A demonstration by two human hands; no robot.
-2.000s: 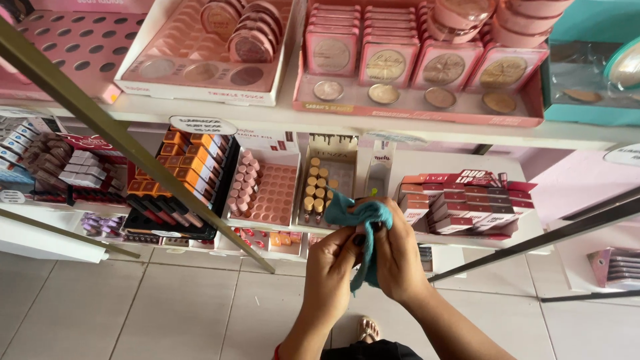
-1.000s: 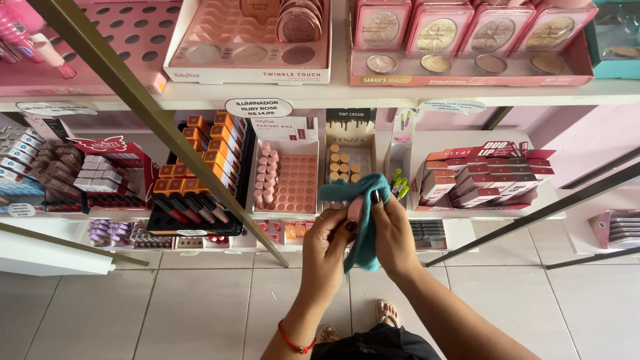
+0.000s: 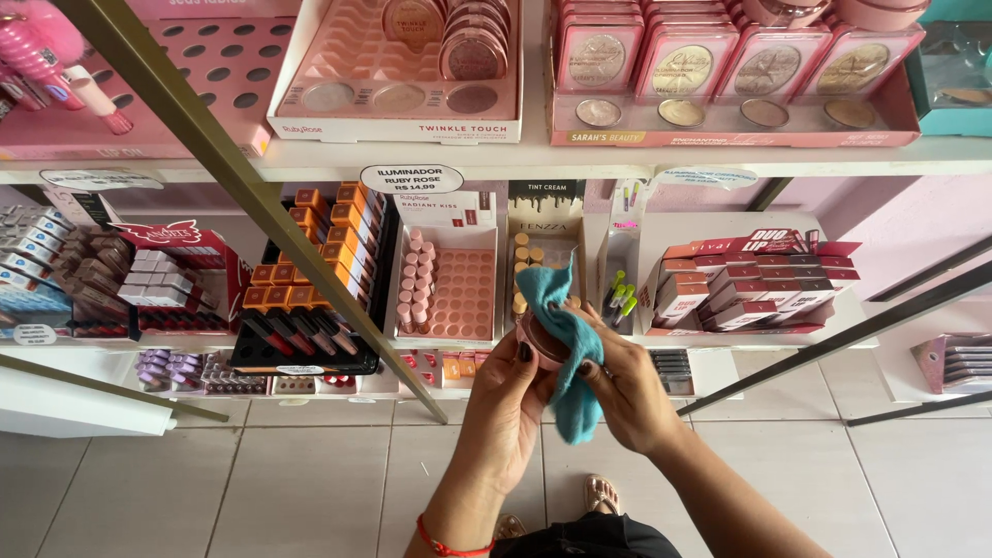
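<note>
Near the middle of the head view, my left hand [image 3: 508,403] holds a round pink cosmetic compact [image 3: 542,341] by its edge, thumb on the near side. My right hand [image 3: 628,380] grips a teal cloth [image 3: 575,387] against the compact's right side. One end of the cloth stands up above the compact, and the rest hangs below between the hands. The cloth and fingers hide part of the compact. Both hands are in front of the middle shelf, just below a box of gold-capped tubes [image 3: 529,256].
Above is a white shelf [image 3: 511,164] with a compact tray [image 3: 395,128] and boxed highlighters [image 3: 690,62]. The middle shelf holds orange-topped boxes [image 3: 341,248], a pink tube tray [image 3: 465,291] and a lip product display [image 3: 756,287]. Metal bars [image 3: 256,209] slant across the left and right.
The compact shows more plainly between my hands, where the bunched cloth largely covered it two seconds ago. The cloth has shifted toward its right side. The view has moved somewhat.
</note>
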